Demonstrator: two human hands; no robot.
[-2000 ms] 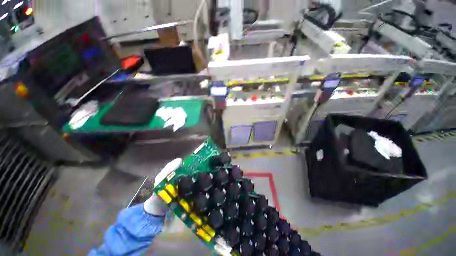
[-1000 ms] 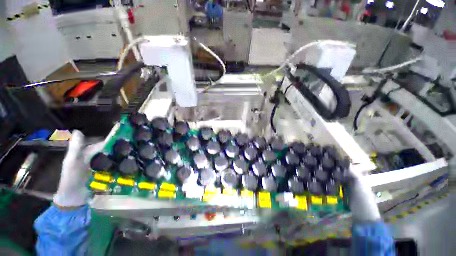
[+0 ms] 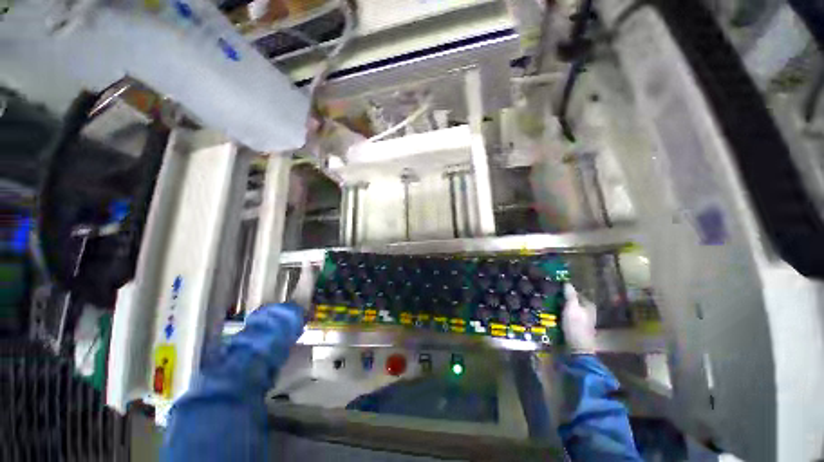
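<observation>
A long green circuit board (image 3: 438,296), packed with black round capacitors and with yellow parts along its near edge, lies level between the silver conveyor rails (image 3: 470,245) inside the machine. My left hand (image 3: 305,287), in a white glove, holds its left end; the fingers are partly hidden by the blue sleeve and blurred. My right hand (image 3: 578,320), in a white glove, holds its right end. I cannot tell whether the board rests fully on the rails.
A control panel (image 3: 316,364) with a red button and a lit green button is below the board. White machine frames stand at left (image 3: 185,262) and right (image 3: 696,226). A white machine arm (image 3: 217,81) hangs at upper left. Dark cable chains run along both sides.
The board has gone from being held up in front of the machine to between its rails, with both hands still at its ends. The view has moved closer and tilted down.
</observation>
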